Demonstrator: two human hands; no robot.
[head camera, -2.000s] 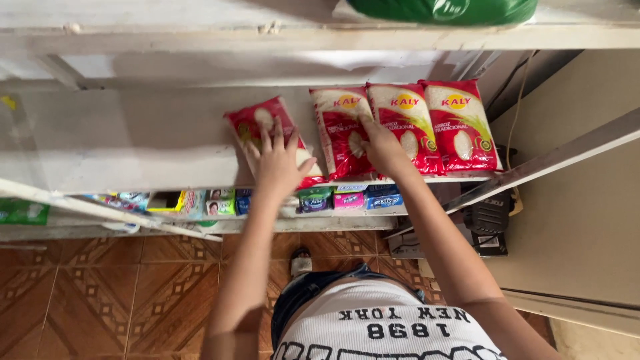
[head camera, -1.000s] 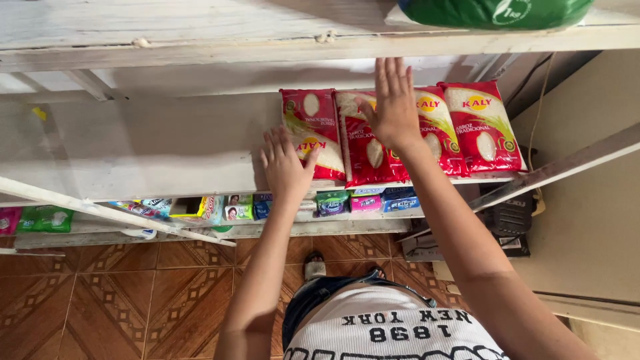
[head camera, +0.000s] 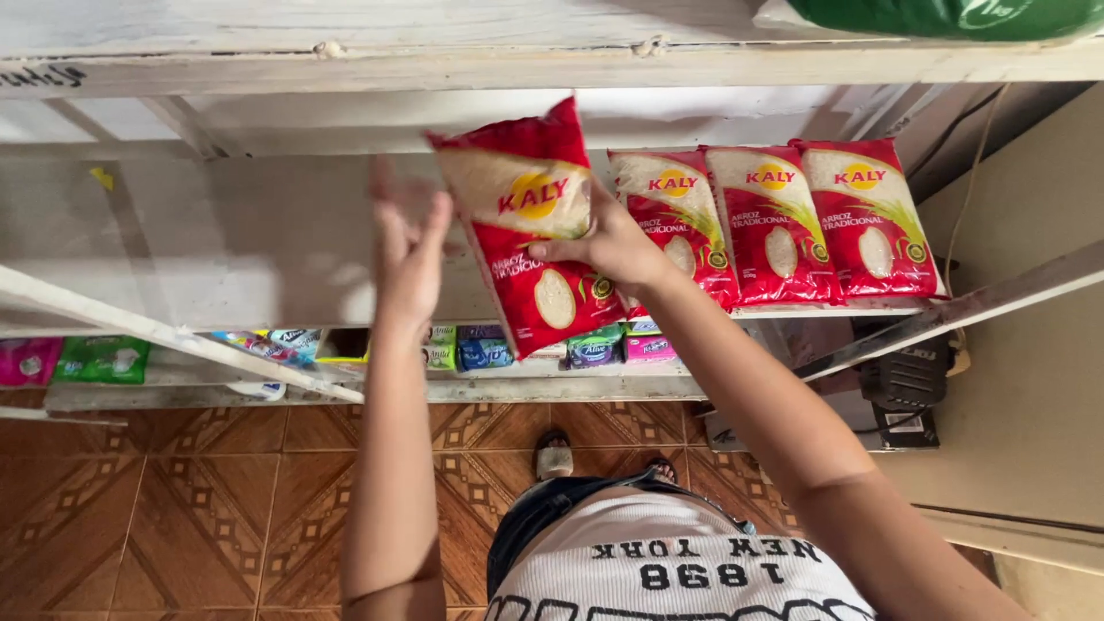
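My right hand (head camera: 617, 246) grips a red and cream plastic bag of rice (head camera: 526, 233) by its right side, thumb across the front. The bag is raised above the shelf's front edge and tilted, its printed front up. Just left of it, my left hand (head camera: 410, 250) has its fingers apart and blurred, holding nothing. Three matching rice bags stand in a row on the white shelf (head camera: 285, 259) at the right: one (head camera: 660, 194) nearest my right hand and partly behind my wrist, a middle one (head camera: 780, 233), and one at the right end (head camera: 875, 224).
A lower shelf (head camera: 535, 392) holds several small colourful packs, among them a green pack (head camera: 102, 360). Above, a green bag (head camera: 949, 17) sits on the upper white shelf (head camera: 483, 69). Slanted white frame bars (head camera: 966, 310) cross both sides. A black device (head camera: 906, 375) is at the lower right.
The leftmost rice bag, lying on the shelf with its print upside down a second ago, is now lifted and turned, in my right hand. My left hand has come away from it.
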